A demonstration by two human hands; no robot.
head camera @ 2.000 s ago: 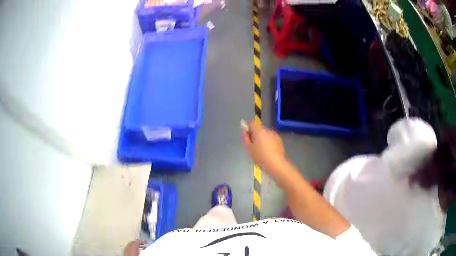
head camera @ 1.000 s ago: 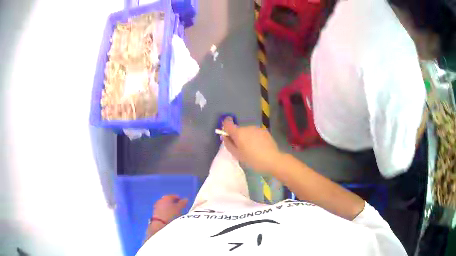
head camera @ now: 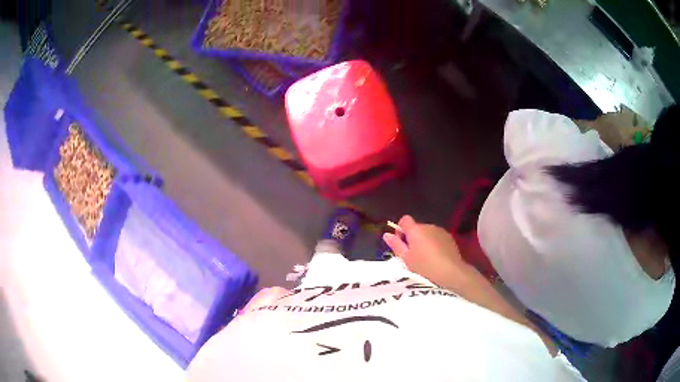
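My right hand is in front of my body, its fingers closed on a small thin white stick; its type is too small to tell. My left hand is low at my left side, partly hidden by my shirt and blurred; whether it holds anything cannot be told. A red square stool with a round hole in its seat stands on the floor in front of me. My shoe shows just below it.
Blue crates line the left side; one holds small tan parts. Another blue crate of tan parts is behind the stool. Yellow-black tape crosses the grey floor. A person in white sits close at right, beside a bench.
The view has moved along the aisle and turned; a red stool and different crates now lie ahead. My right hand still holds the white stick. My left hand is now closer to my shirt.
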